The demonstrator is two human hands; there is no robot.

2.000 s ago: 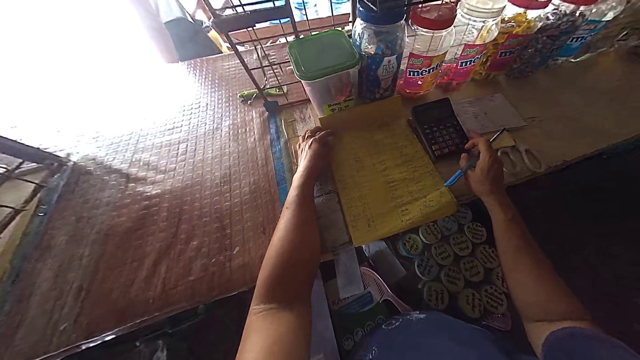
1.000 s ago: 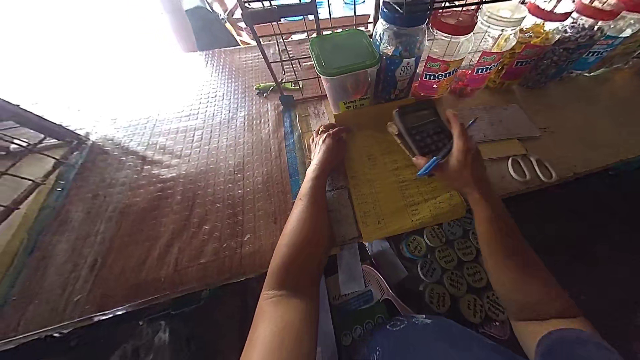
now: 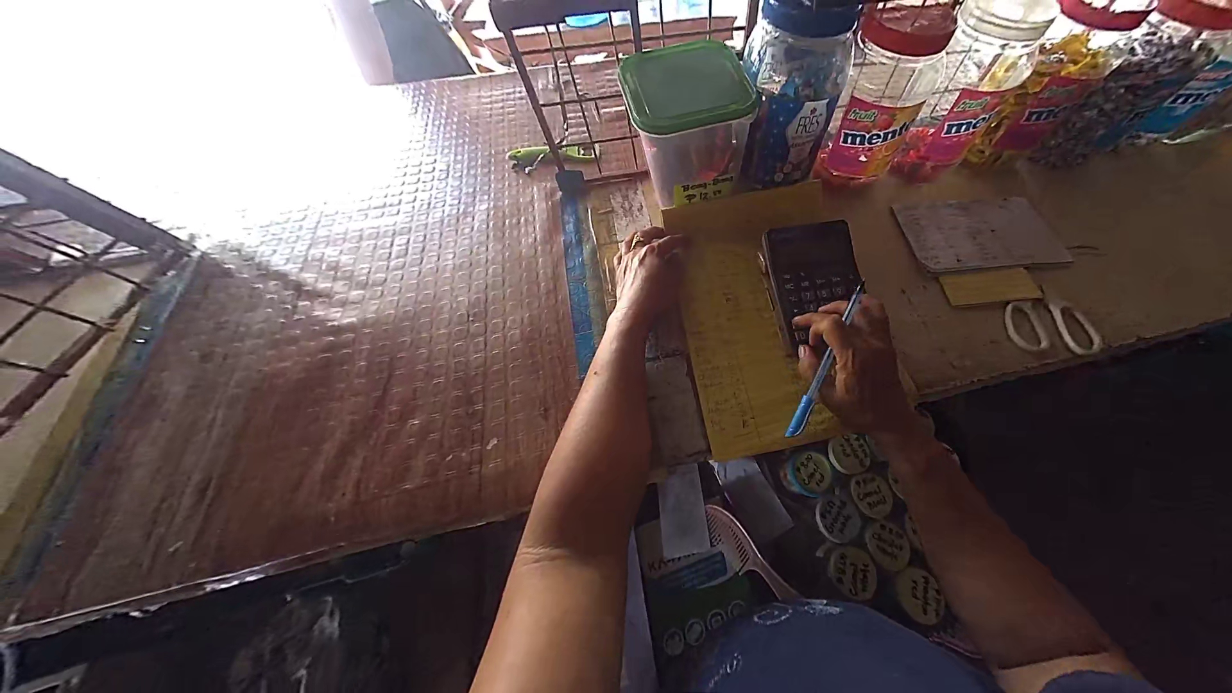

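Observation:
A sheet of yellow paper [image 3: 736, 327] with handwriting lies on the wooden counter. My left hand [image 3: 650, 269] rests on its left edge, fingers bent, with nothing seen in its grasp. On the right part of the sheet lies a black calculator [image 3: 808, 252], its display end away from me. My right hand [image 3: 852, 361] holds a blue pen [image 3: 818, 390] slanting between the fingers, cap end towards me, while a fingertip is at the lower keys. The palm side of my right hand is hidden.
Right of the sheet are a notepad [image 3: 977, 233], a yellow slip [image 3: 991, 287] and white-handled scissors [image 3: 1054, 327]. A green-lidded container [image 3: 688, 125] and several candy jars [image 3: 881, 106] line the back by a metal grille [image 3: 587, 96]. Round-lidded containers [image 3: 871, 496] sit below the counter edge.
The calculator lay at the sheet's right edge, was lifted by my right hand, and now lies on the sheet. The pen has stayed in my right hand; my left hand has stayed at the paper's edge.

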